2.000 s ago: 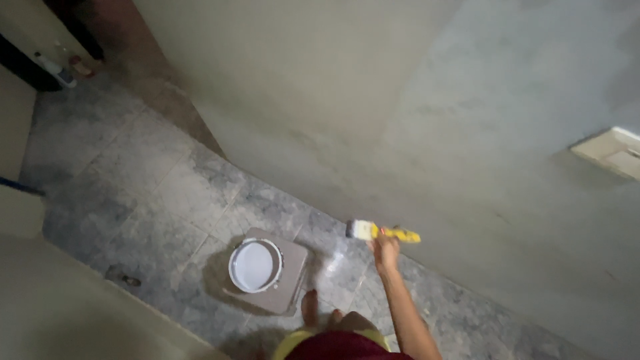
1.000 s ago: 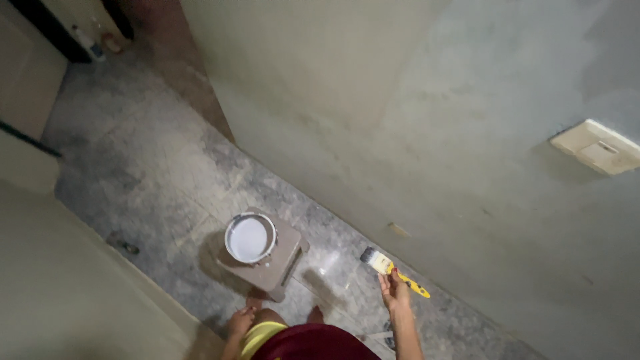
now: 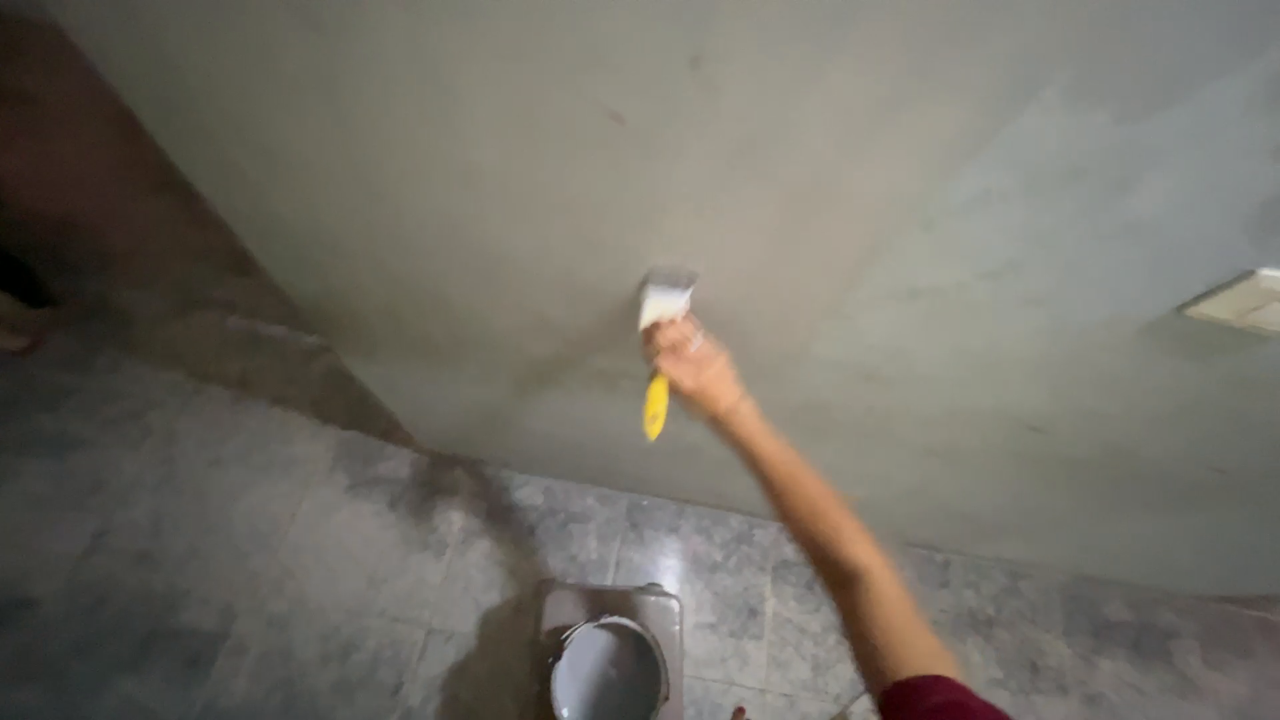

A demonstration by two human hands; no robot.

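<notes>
My right hand (image 3: 697, 368) is closed around a paintbrush (image 3: 655, 405) with a yellow handle. Its pale ferrule and bristles point up the picture, and the bristles are at the grey-green wall (image 3: 560, 200); blur hides whether they touch it. Below, near the bottom edge, an open bucket of light grey paint (image 3: 608, 672) stands on a grey-brown stool (image 3: 672, 625), partly cut off by the frame. My left hand is out of view.
A switch or socket plate (image 3: 1240, 300) is set in the wall at the far right. Grey marbled floor tiles (image 3: 330, 540) run along the wall's foot. At the left the wall ends beside a dark reddish area (image 3: 110, 190).
The right hand has lifted the brush from low near the wall's foot to higher on the wall, turning the bristles upward. The left hand has left the view, which has shifted toward the wall.
</notes>
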